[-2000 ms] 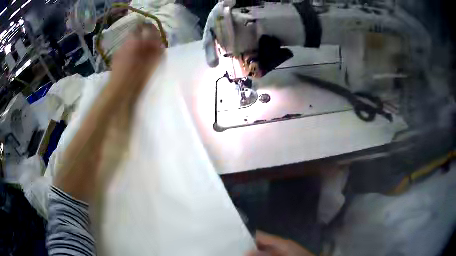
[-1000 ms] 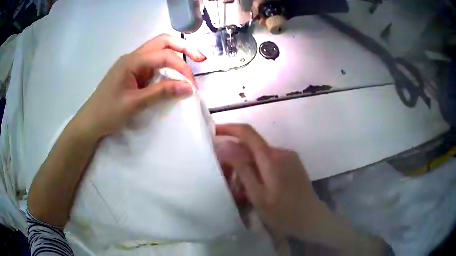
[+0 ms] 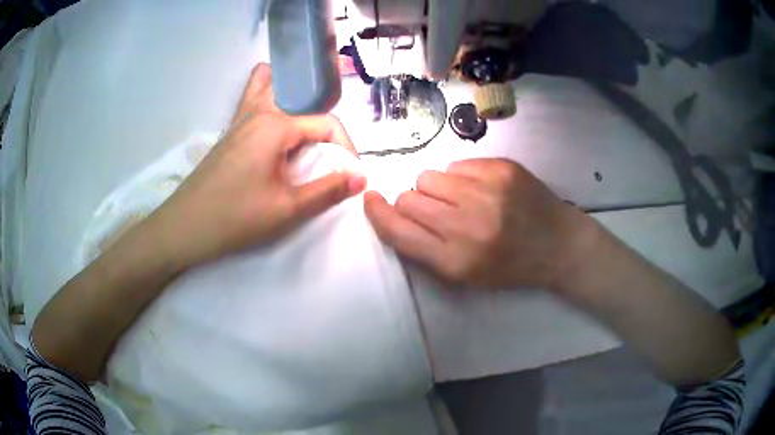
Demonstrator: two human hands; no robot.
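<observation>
A large white cloth (image 3: 306,314) covers the left and front of the table, its right edge running down from the fingertips. My left hand (image 3: 255,178) pinches the cloth's upper edge between thumb and fingers, just below the grey-blue guard. My right hand (image 3: 484,221) is beside it with curled fingers, thumb and index at the same cloth edge. The fingertips of both hands nearly meet, a little in front of the lit needle plate (image 3: 416,119). The cloth is not under the presser foot (image 3: 393,98). Whether my right hand holds anything else is hidden.
The grey-blue guard (image 3: 303,59) hangs left of the needle. A ribbed cream knob (image 3: 495,100) and a round black disc (image 3: 467,121) are right of the plate. Dark scissors (image 3: 701,200) lie at the right. Pale cloth shows below the table's front edge.
My right hand has moved up and left to the cloth edge beside my left fingertips. My left hand has shifted slightly right and down. The machine parts appear nearer than two seconds ago.
</observation>
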